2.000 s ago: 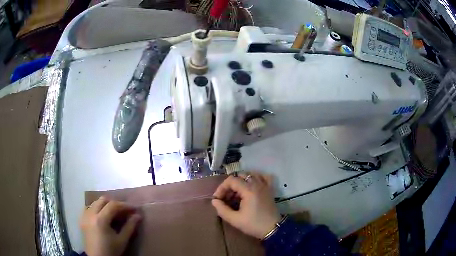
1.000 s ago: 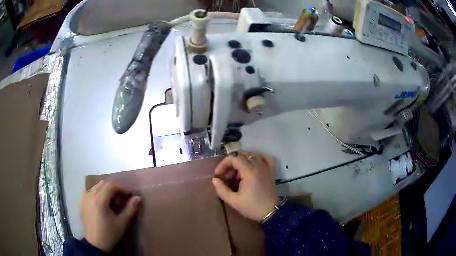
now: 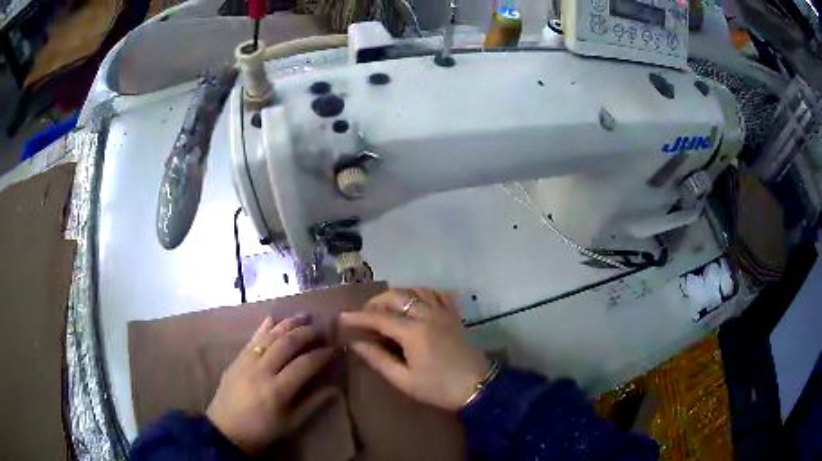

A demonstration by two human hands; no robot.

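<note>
A brown garment panel [image 3: 171,348] lies on the white table before the machine, its far edge close to the presser foot area. A smaller brown patch pocket [image 3: 315,439] lies on it, its right edge showing below my hands. My left hand [image 3: 275,383], with a ring, rests palm down on the pocket, fingers bent, thumb apart. My right hand [image 3: 415,347], with ring and bracelet, has thumb and forefinger at the pocket's upper right corner. The fingertips of both hands are close together and partly hide that corner. The needle is too blurred to make out.
The white lockstitch machine [image 3: 505,126] spans the view beyond my hands. A plastic-wrapped grey lamp-like shape [image 3: 183,194] stands left of its head. Brown panels [image 3: 31,315] lie at far left past silvery tape [image 3: 83,297]. Orange sacking [image 3: 689,405] is low at right.
My left hand has moved right across the cloth, up beside my right hand. The pocket's long top edge is less distinct. The camera view has shifted, so the machine appears further left.
</note>
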